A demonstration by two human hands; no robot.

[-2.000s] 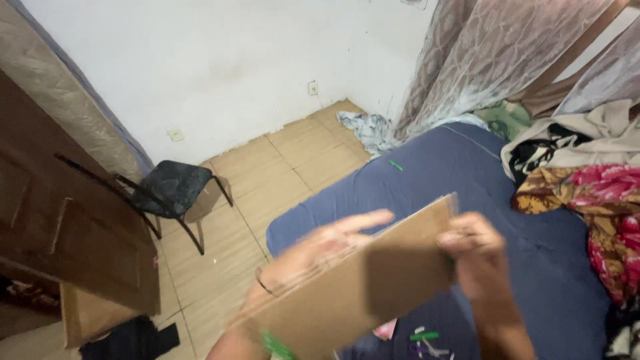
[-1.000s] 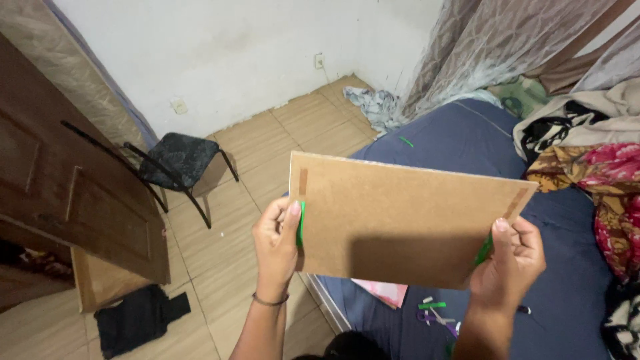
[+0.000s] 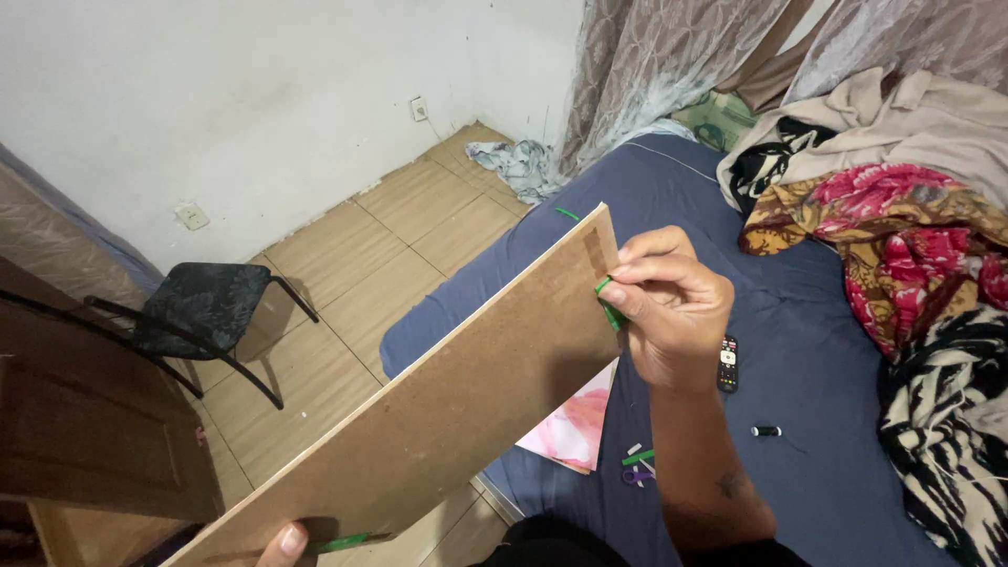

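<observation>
A flat brown board, perhaps fiberboard, is held up at a slant across the middle of the view. My right hand pinches a green strip at the board's upper right edge with thumb and fingers. Of my left hand only the thumb shows, pressed on the board's lower left part beside another green strip; its other fingers are hidden. Under the board, a pink-and-white sheet lies on the bed. Purple-handled scissors and a green piece lie near my right forearm.
The blue-sheeted bed holds a remote control, a thread spool and heaped patterned cloths. A black chair stands on the tiled floor at left, near a wooden door. A lace curtain hangs behind the bed.
The board has gone from nearly level between both hands to a steep slant, its right end raised. My left hand has moved down and left with its end. My right hand has shifted up.
</observation>
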